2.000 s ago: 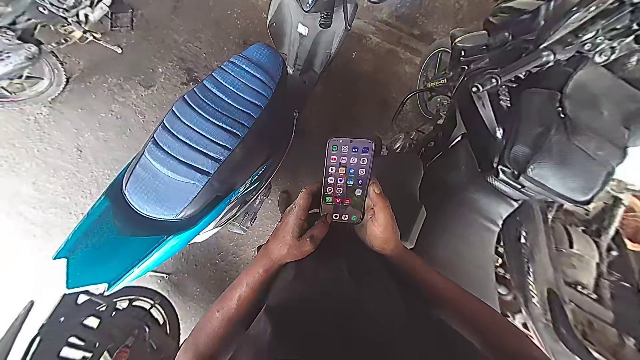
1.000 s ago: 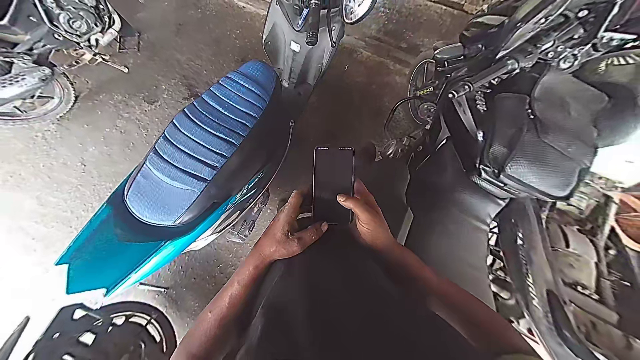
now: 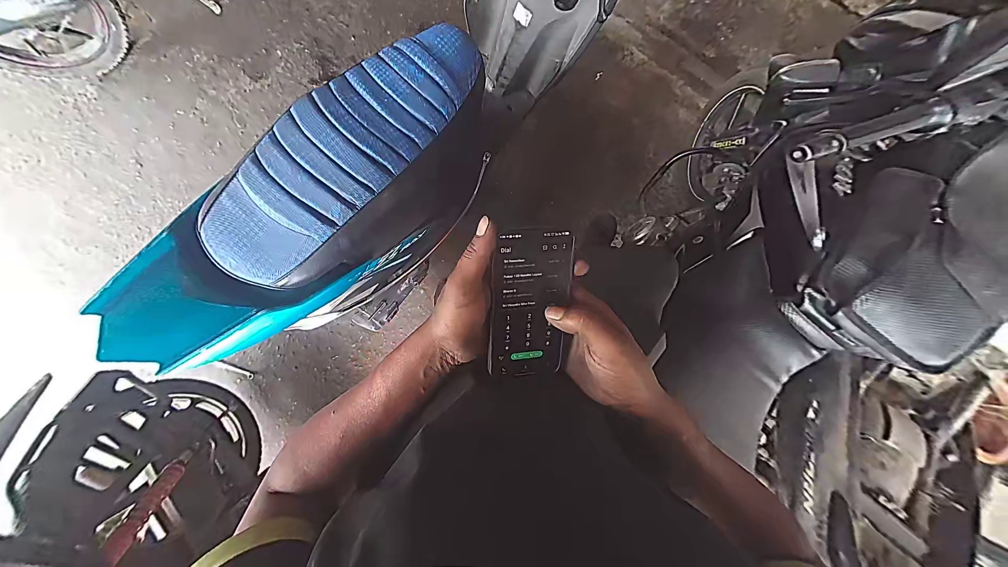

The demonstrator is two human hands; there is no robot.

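A smartphone [image 3: 526, 293] with a dark screen page, a keypad and a green button is held upright between my two hands, in front of my dark clothing. Along its left edge lies my left hand [image 3: 465, 303], thumb raised beside the phone's top left corner. My right hand [image 3: 602, 342] grips the right edge, and its thumb rests over the right side of the keypad. Fingertips of the right hand show at the upper right edge; the phone's back is hidden.
A teal scooter with a ribbed blue seat [image 3: 346, 150] stands to the left. On the right are a motorcycle with a black seat [image 3: 724, 339] and a black bag [image 3: 890, 260]. A wheel [image 3: 197, 425] is at lower left, another vehicle's wheel [image 3: 63, 35] at upper left.
The phone's screen has gone from colourful app icons, through dark, to a dial keypad. My right thumb now lies over the keypad, and my left thumb has lifted to the phone's side.
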